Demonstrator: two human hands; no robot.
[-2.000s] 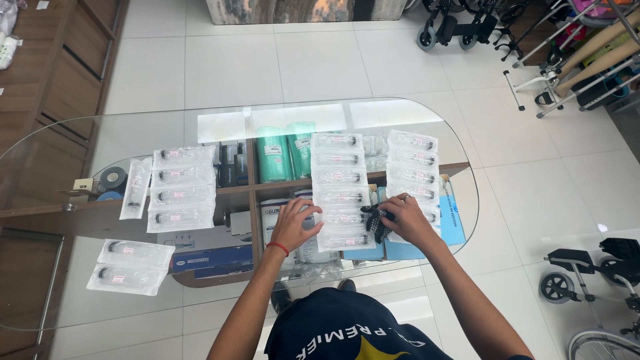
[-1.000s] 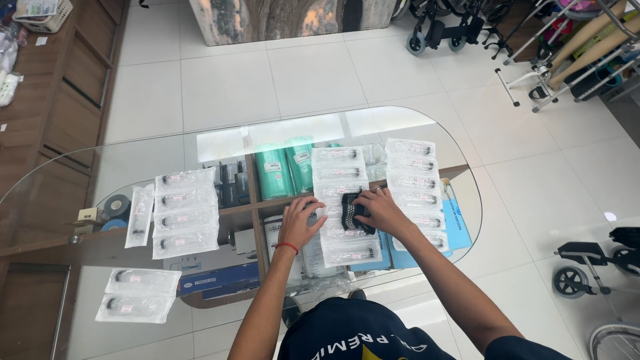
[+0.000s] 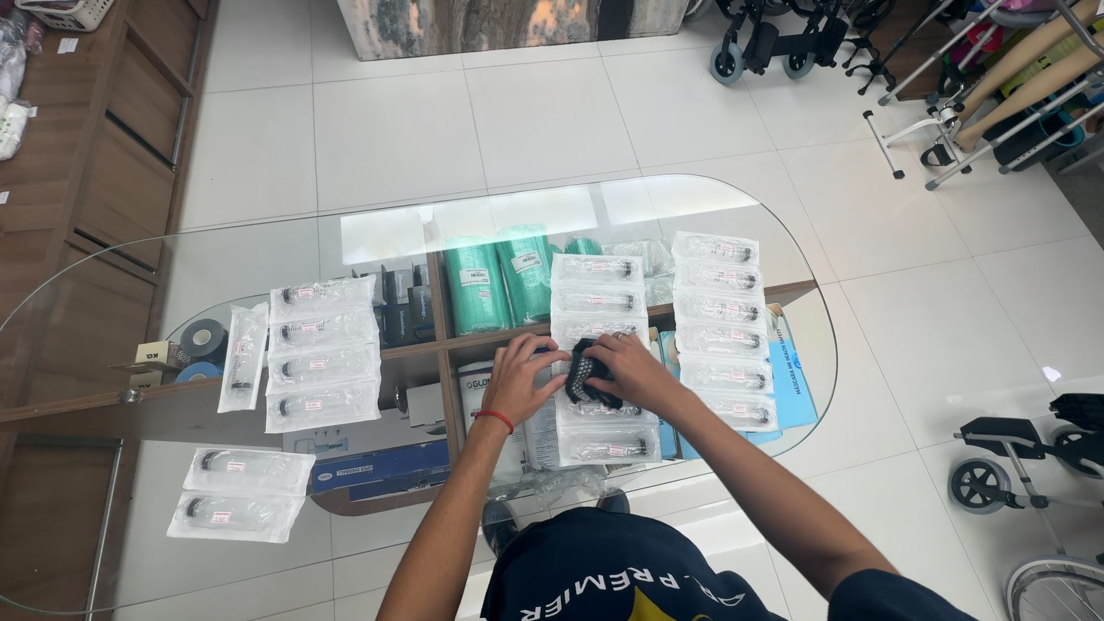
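My right hand (image 3: 628,371) holds a small black object with a textured, grid-like face (image 3: 590,373) over a column of packaged syringes (image 3: 599,302) on the glass tabletop (image 3: 414,509). The object's exact kind cannot be told. My left hand (image 3: 524,379) rests at the column's left edge, fingertips close to the black object, its fingers apart. Another column of packaged syringes (image 3: 720,328) lies on the right. Farther left lie a column of several packs (image 3: 323,354), a single upright pack (image 3: 244,358) and a joined pair (image 3: 240,496), each bearing small labels.
Under the glass, wooden compartments (image 3: 444,379) hold green packages (image 3: 477,289), boxes (image 3: 379,466) and tape rolls (image 3: 204,339). Wheelchairs (image 3: 983,483) stand at the right and back (image 3: 768,52), near metal walking aids (image 3: 931,129). A wooden cabinet (image 3: 121,172) stands at left.
My right hand has moved left with the black object, from the gap between the two right-hand columns onto the middle column. My left hand has stayed beside that column.
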